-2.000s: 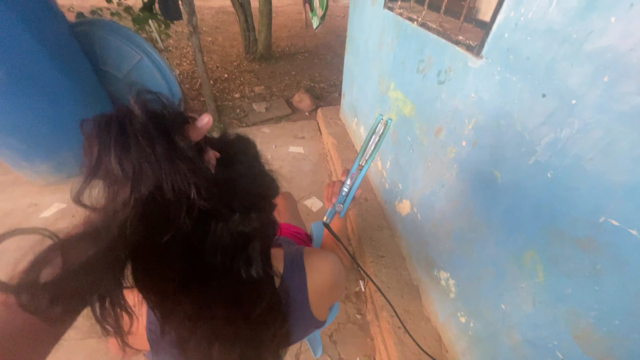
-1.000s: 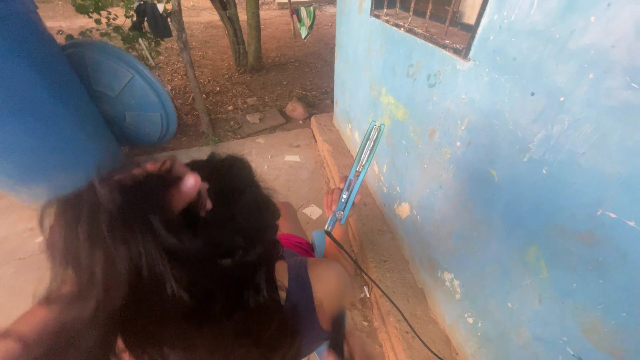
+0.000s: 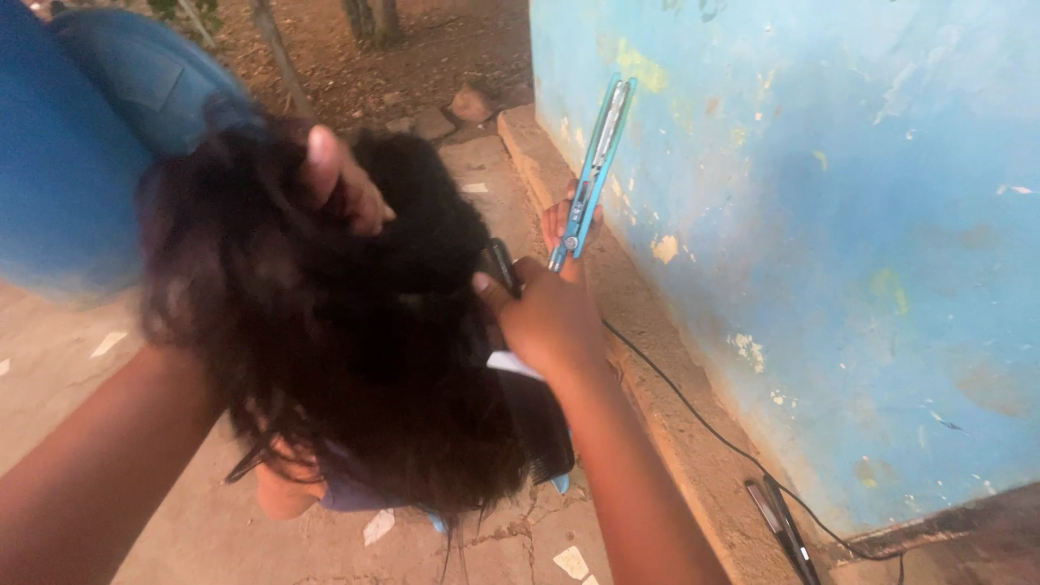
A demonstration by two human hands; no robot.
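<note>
A seated person's long dark hair (image 3: 349, 325) fills the middle of the view. My left hand (image 3: 345, 183) is closed on a bunch of that hair at the upper left of the head, its fingertips showing through the strands. Beside the right side of the head, my right hand (image 3: 544, 313) grips a black comb (image 3: 540, 431), whose toothed part hangs below the hand against the hair. Just beyond it, the seated person's hand (image 3: 556, 223) holds up a blue hair straightener (image 3: 597, 166), its plates slightly apart and pointing upward.
A blue painted wall (image 3: 812, 244) with a low concrete ledge (image 3: 650, 390) runs along the right. A black cord (image 3: 691, 406) trails down past a second, dark hair straightener (image 3: 780, 528) lying on the ledge. Large blue barrels (image 3: 65, 162) stand at the left.
My right hand has come into view with the black comb, beside the hair. My left hand stays in the hair. The view has shifted, showing the second straightener.
</note>
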